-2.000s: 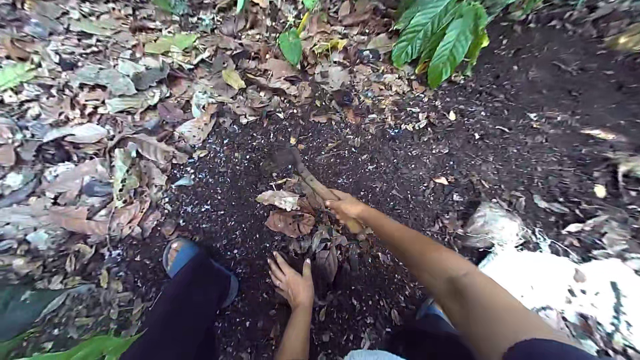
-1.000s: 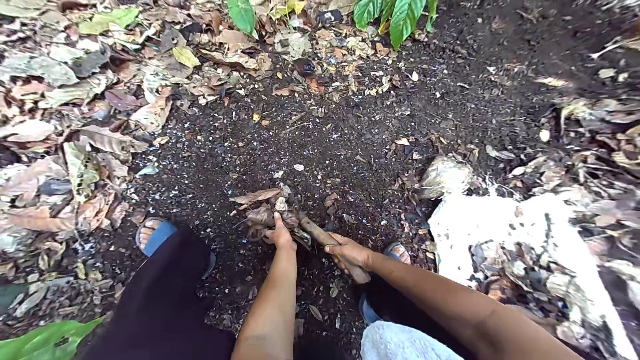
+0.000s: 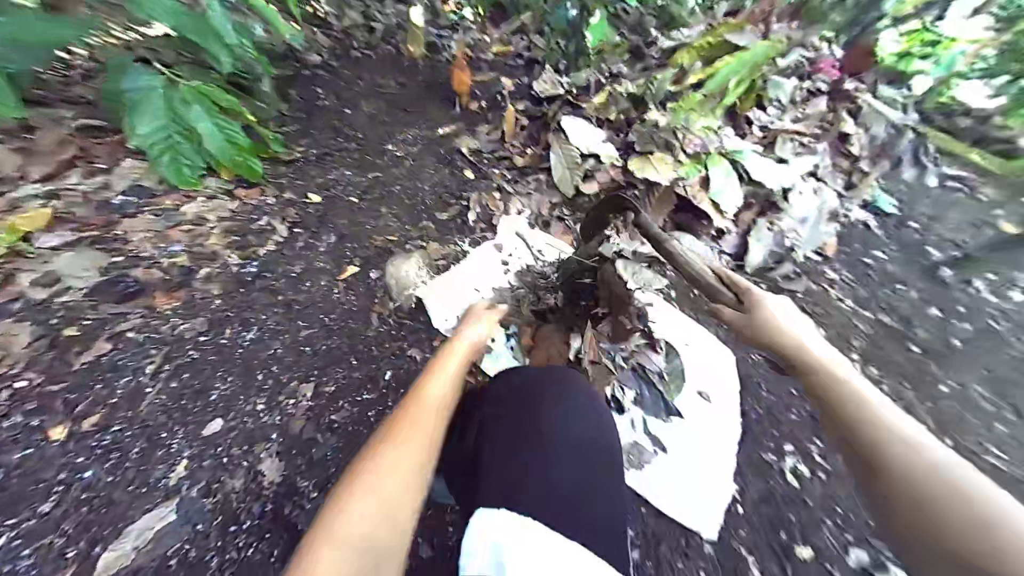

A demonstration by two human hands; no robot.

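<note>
My right hand [image 3: 756, 316] is closed around the wooden handle of a short hoe-like tool [image 3: 680, 256]. The tool's dark head lies over a heap of dry leaves [image 3: 620, 296], at the upper part of a white sheet or sack [image 3: 704, 408] spread on the soil. My left hand [image 3: 480, 324] is at the sheet's left part, beside the heap; its fingertips are blurred, and whether they grip anything cannot be told. My bare foot or ankle [image 3: 548, 344] shows between the left hand and the leaves, below my dark trouser leg.
A pale round object [image 3: 408, 276] lies at the sheet's upper left corner. Green leafy plants [image 3: 184, 120] hang over the upper left. Leaf litter [image 3: 592, 144] covers the ground beyond the sheet. A small orange-brown shape, perhaps a bird [image 3: 461, 78], stands farther off.
The view has swung right. Both hands have moved from the dark soil, where the left hand was at a clump of dry leaves, to the white sheet. The right hand still holds the tool.
</note>
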